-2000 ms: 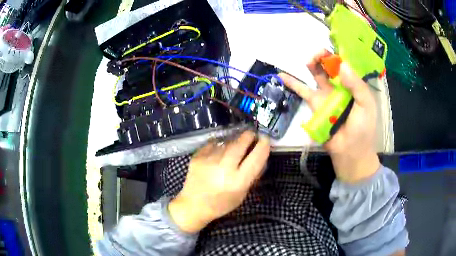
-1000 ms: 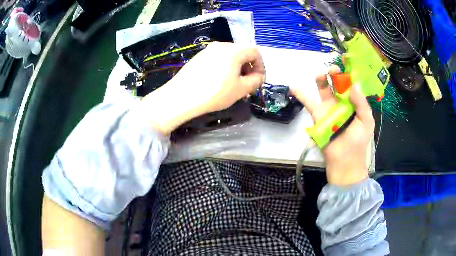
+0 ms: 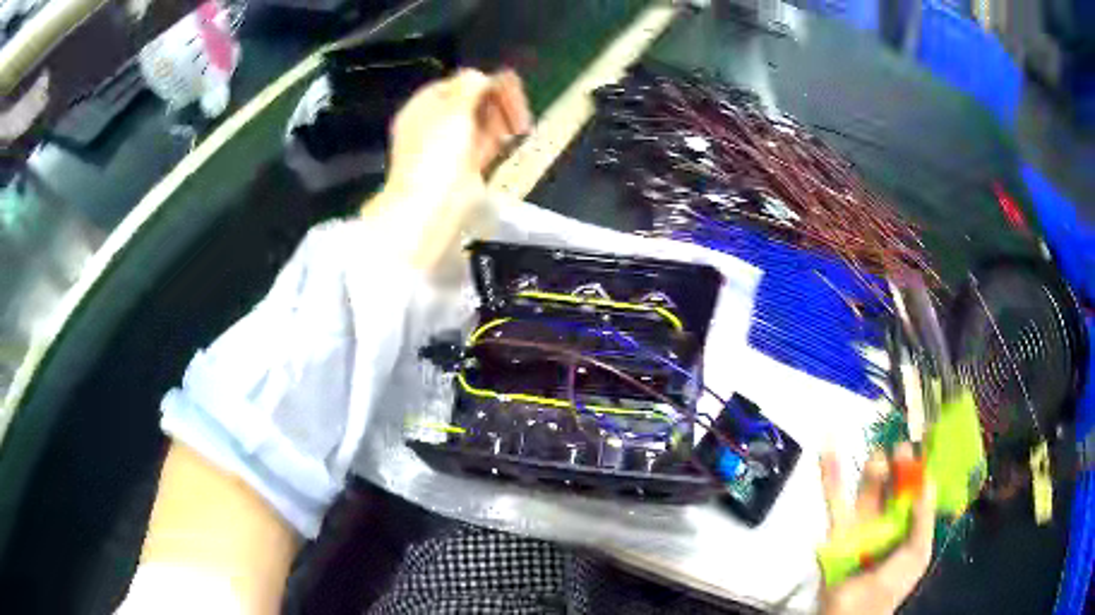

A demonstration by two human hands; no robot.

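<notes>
The black main housing (image 3: 576,463) lies open on a silvery-white wrapping sheet, with yellow wires curved inside it. Blue and brown wires run from it to the small black end housing (image 3: 778,463) at its right, which holds a circuit board and a blue component. My left hand (image 3: 450,132) is beyond the housing's far left corner, over the belt's edge, fingers curled; whether it holds anything cannot be told. My right hand (image 3: 883,541) is blurred at the lower right, around the lime-green soldering gun (image 3: 957,451) with its orange-red trigger.
Brown wire leads (image 3: 781,168) lie heaped at the far side. Cut blue wires (image 3: 799,300) lie behind the end housing. A black spiral (image 3: 1027,348) is at the far right. The dark green belt (image 3: 258,240) curves along the left, with a dark object (image 3: 372,102) on it.
The view has swung left. My left hand has moved off the housing to beyond its far left corner. My right hand still holds the soldering gun, now lower right in view.
</notes>
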